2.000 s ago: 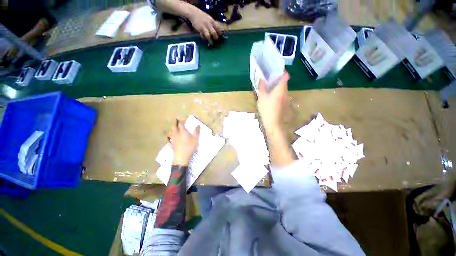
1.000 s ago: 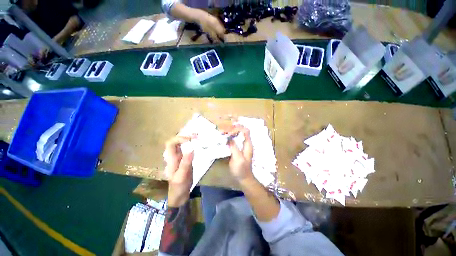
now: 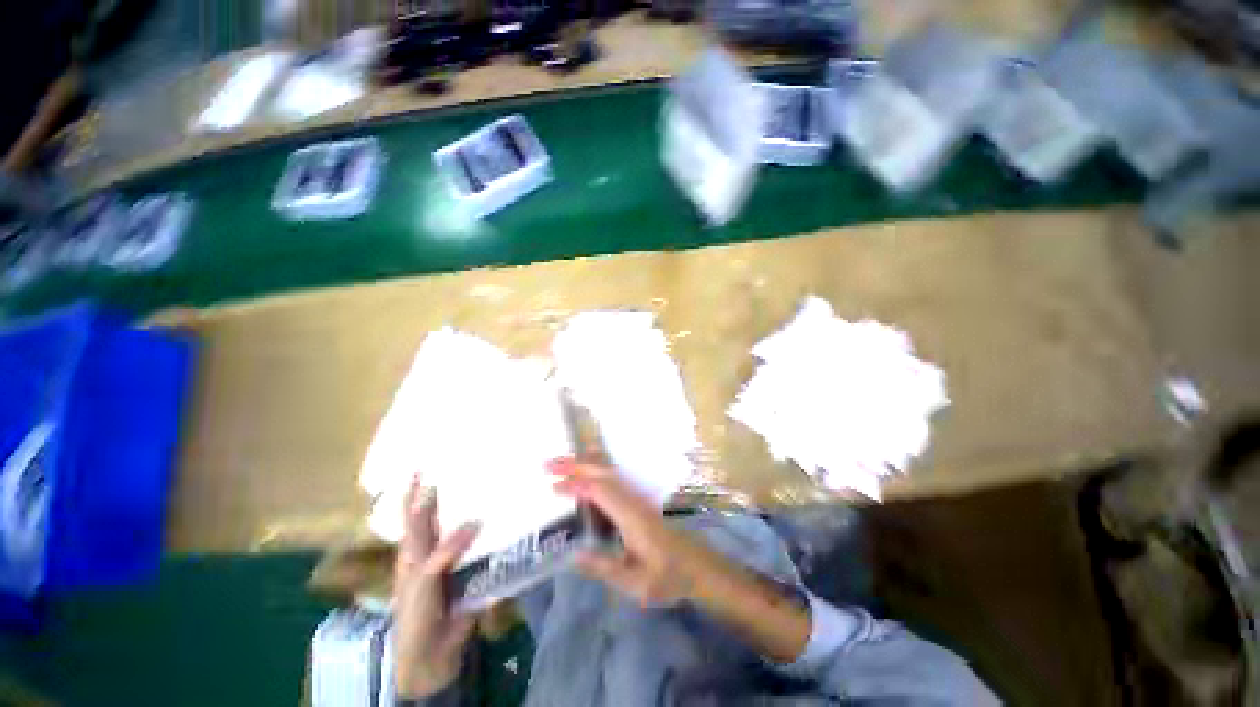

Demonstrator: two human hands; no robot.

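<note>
My left hand (image 3: 431, 587) and my right hand (image 3: 633, 536) both hold a white carton (image 3: 520, 564) with a dark band and pale lettering, at the bench's near edge. The picture is blurred, so its flaps cannot be made out. A stack of white flat sheets (image 3: 449, 414) lies just beyond it. A pile of white papers (image 3: 629, 394) lies to the right of the stack. A loose heap of small white cards (image 3: 840, 398) lies further right.
A green conveyor (image 3: 594, 194) runs beyond the bench, bearing trays with dark items (image 3: 493, 166) and standing open cartons (image 3: 712, 136). A blue crate (image 3: 118, 449) stands at left. Dark parts (image 3: 484, 39) lie on the far bench. White bundles (image 3: 348, 660) sit below the near edge.
Both hands have moved down toward the near edge and now hold a carton. Before, my right hand let go of a standing carton on the conveyor. The view has shifted and blurred.
</note>
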